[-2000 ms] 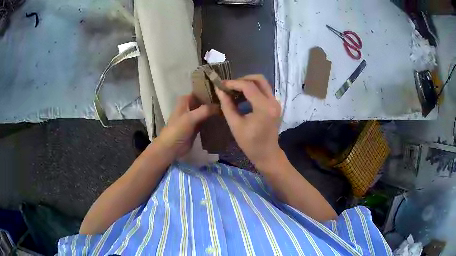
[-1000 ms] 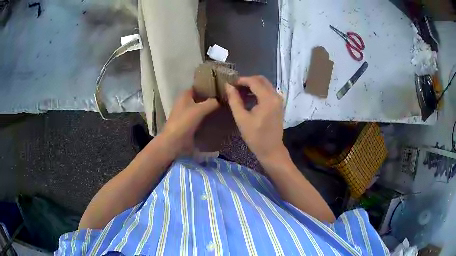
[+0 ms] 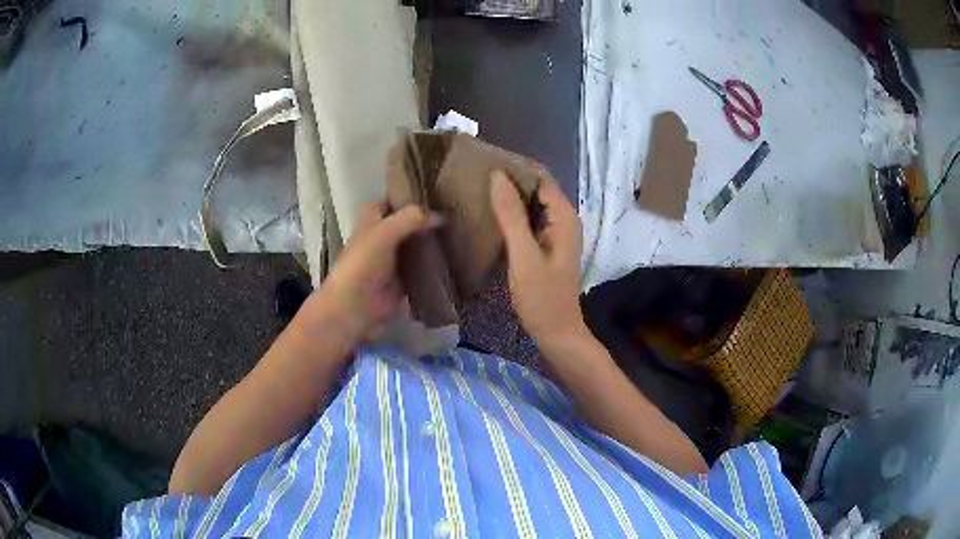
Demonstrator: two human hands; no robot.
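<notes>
A bundle of small brown cut pieces (image 3: 468, 195) is held in front of my body at the gap between two padded tables. It is parted near its left side. My left hand (image 3: 374, 258) grips its left part with the thumb on top. My right hand (image 3: 542, 247) grips its right part, thumb on the face of the cloth. A darker brown part hangs below between my hands. A white tag (image 3: 457, 122) shows just behind the bundle. My fingers behind the cloth are hidden.
Beige cut panels (image 3: 363, 95) with a pale tie (image 3: 214, 190) lie at the left. On the right table (image 3: 811, 126) are a single brown piece (image 3: 667, 166), red-handled scissors (image 3: 742, 110), a flat strip (image 3: 737, 181) and an iron (image 3: 895, 211). A yellow basket (image 3: 763, 347) stands below.
The bundle was upright with its edges showing; now its right part is opened out flat toward the right. My right hand has turned with it. My left hand still grips the left part.
</notes>
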